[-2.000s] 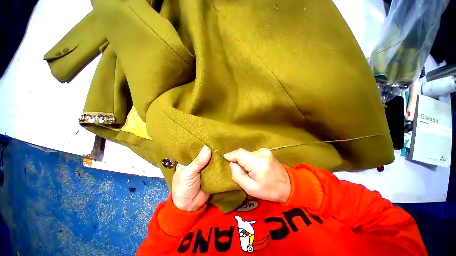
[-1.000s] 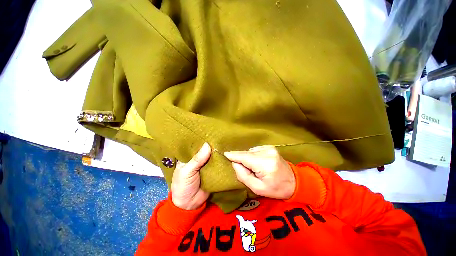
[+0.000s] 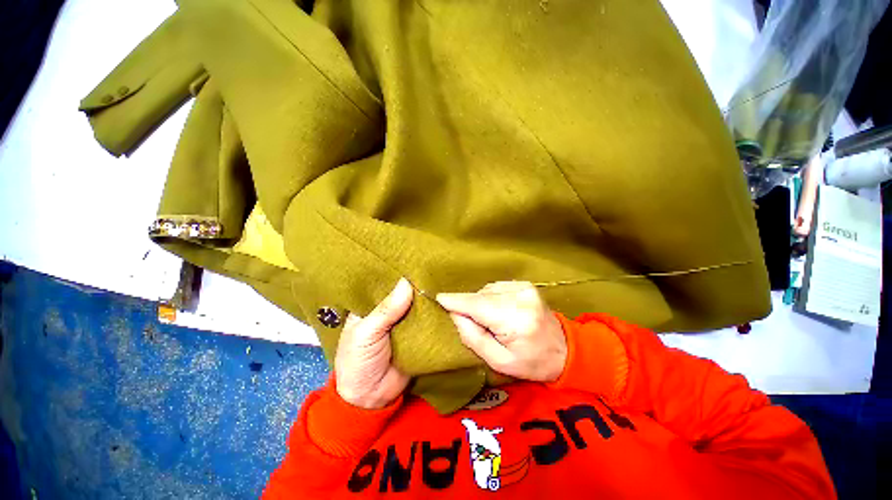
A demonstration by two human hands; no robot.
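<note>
A mustard-olive coat (image 3: 469, 146) fills most of the view, its near edge against my sweatshirt. My left hand (image 3: 372, 347) grips the cloth beside a dark button (image 3: 330, 316), thumb on top. My right hand (image 3: 513, 330) is just right of it, thumb and forefinger pinched together at the cloth. A short gap of cloth lies between the fingertips. A needle is too small to make out. A thin pale thread (image 3: 626, 275) runs from behind my right hand over the coat to the right. Yellow lining (image 3: 262, 239) and a glittery trim (image 3: 186, 228) show at left.
The coat lies on a white table (image 3: 98, 186). A sleeve (image 3: 137, 103) extends upper left. A clear plastic bag (image 3: 797, 88) is upper right. A pale printed box (image 3: 843, 256), a white roll (image 3: 859, 169) and a black object (image 3: 773, 234) are at the right. Blue floor (image 3: 186, 400) shows lower left.
My right hand has shifted slightly, staying near my left fingertips. The coat's left part has moved a little to the left. Both hands keep hold.
</note>
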